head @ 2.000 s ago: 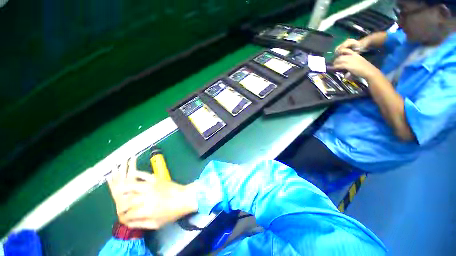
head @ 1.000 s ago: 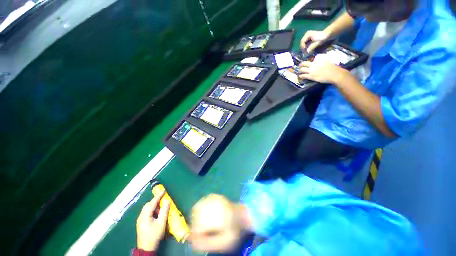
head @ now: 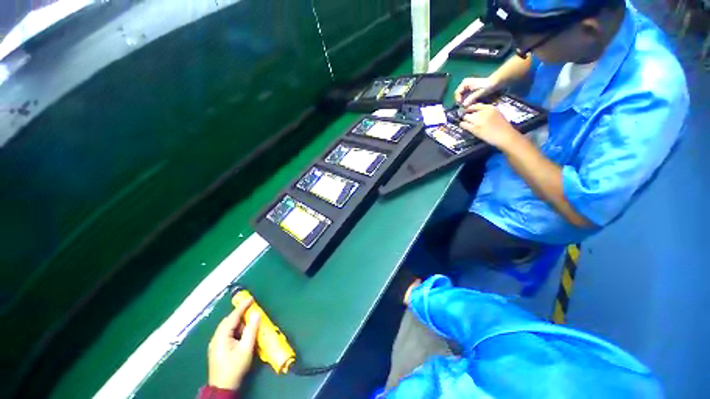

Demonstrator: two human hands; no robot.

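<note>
A yellow-orange electric screwdriver (head: 268,340) is low in the view over the green bench, its black nose up-left and its black cable running right from the lower end. My left hand (head: 231,349), bare with a dark red band at the wrist, holds the upper part of its handle between thumb and fingers. Only a bit of my right hand (head: 410,291) shows at the cuff of the blue sleeve, past the bench edge; its fingers are hidden. A black foam tray (head: 310,253) holds several open-backed phones (head: 299,221) with pale batteries, ahead of my left hand.
A person in a blue smock and dark cap (head: 607,148) works at the right with both hands over another black tray (head: 416,167). Further trays lie behind. A white border strip (head: 187,316) runs along the bench (head: 342,288). A pale post (head: 420,39) stands at the back.
At first both hands were together beside the screwdriver. My left hand then took hold of its handle. My right hand has moved away right, past the bench edge.
</note>
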